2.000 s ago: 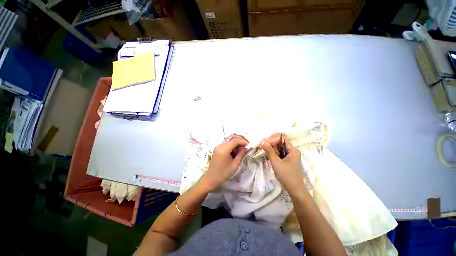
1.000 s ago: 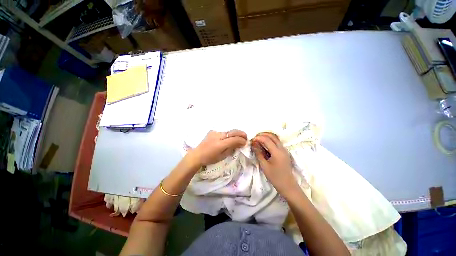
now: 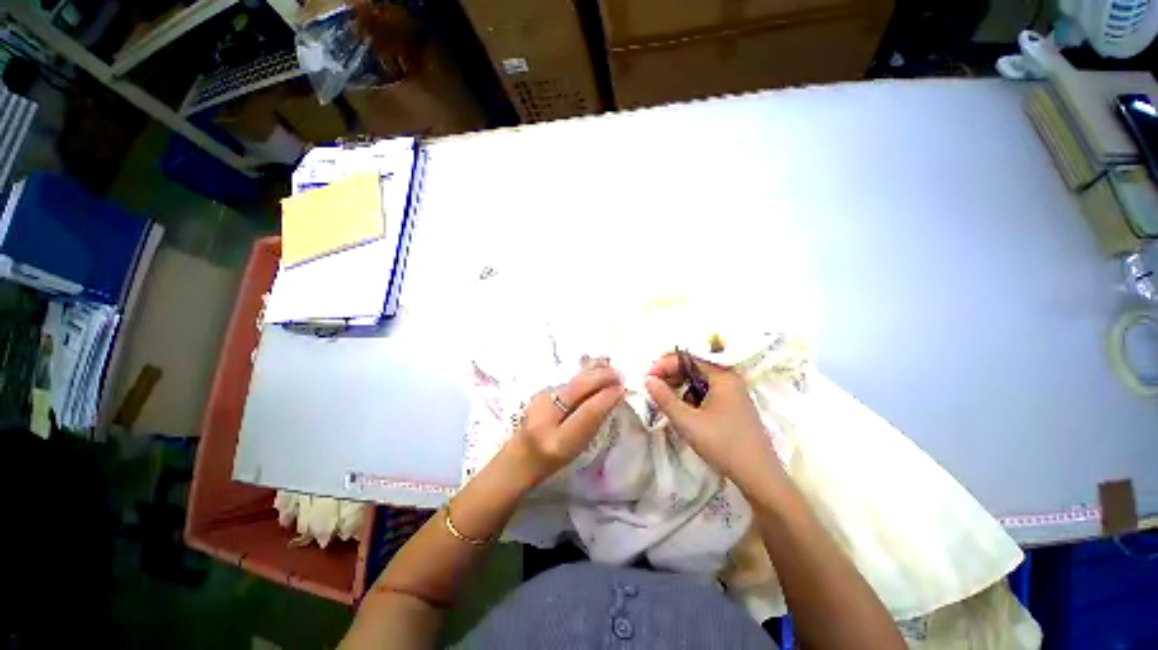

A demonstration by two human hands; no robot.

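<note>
A cream floral dress [image 3: 610, 489] lies bunched at the table's near edge, its pale lining [image 3: 889, 489] spread to the right and hanging over the edge. My left hand [image 3: 572, 419] pinches the dress cloth between thumb and fingers. My right hand [image 3: 705, 413] pinches the cloth just to the right of it, with a small gap between the fingertips. Dark thread snips [image 3: 692, 378] are held in my right hand, blades pointing up. The seam between my fingertips is washed out by glare.
A clipboard [image 3: 337, 286] with papers and a yellow pad [image 3: 333, 218] lies at the table's left. At right are boxes with a phone [image 3: 1142, 125], a tape roll [image 3: 1133, 349] and a fan [image 3: 1118, 36]. A red crate [image 3: 216, 508] stands below left.
The view has shifted slightly. My left hand has turned and moved a little down and right, the snips now show upright in my right hand, and the dress cloth has shifted between them.
</note>
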